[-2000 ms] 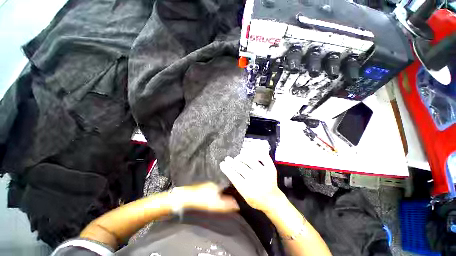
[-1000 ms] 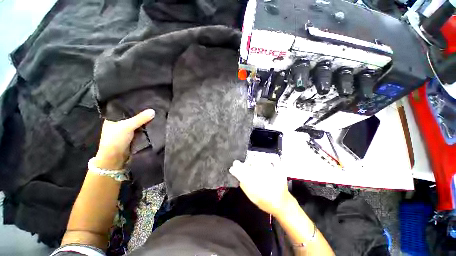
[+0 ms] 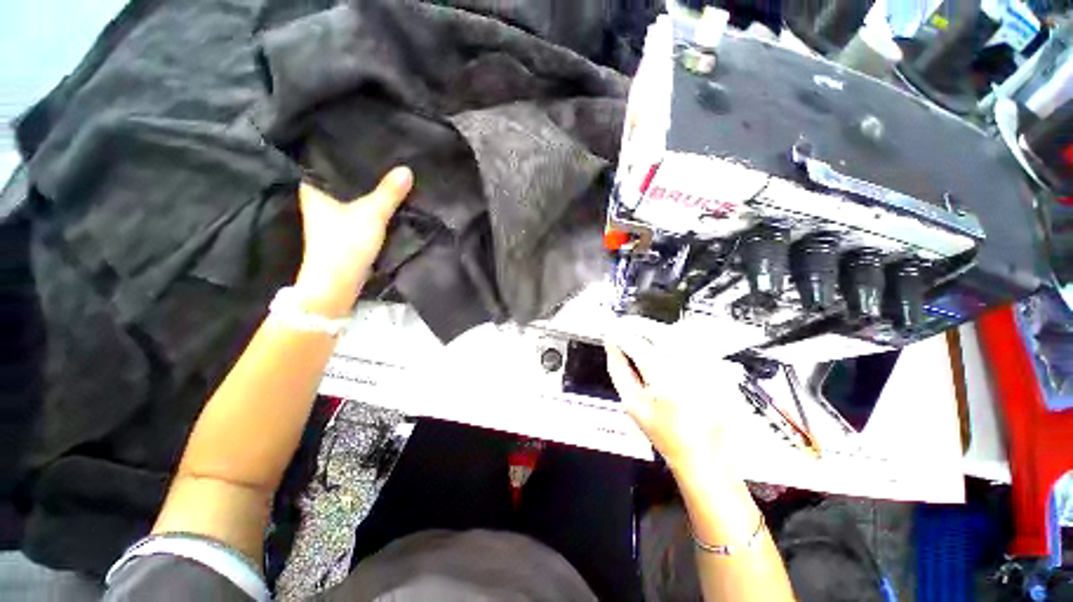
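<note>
A dark garment panel (image 3: 530, 200) runs from the cloth on the left to the needle area (image 3: 635, 276) of the overlock machine (image 3: 847, 153). My left hand (image 3: 347, 241) lies on the dark cloth left of the needle, with thumb spread and fingers partly hidden in the folds; it holds cloth there. My right hand (image 3: 659, 394) is at the table edge just below the needle area, blurred and overexposed; whether its fingertips touch the panel's edge cannot be told.
A large crumpled dark pile (image 3: 153, 235) covers the left. Snips and a thin orange tool (image 3: 782, 412) lie right of my right hand, beside a dark smartphone (image 3: 857, 386). A red frame (image 3: 1021, 435) stands at the far right. Black thread chute opening (image 3: 592, 368) shows in the table.
My left hand moved up and right with the cloth. The panel has moved away from the table's front, uncovering the white edge. The view has shifted, so the machine sits lower and further right.
</note>
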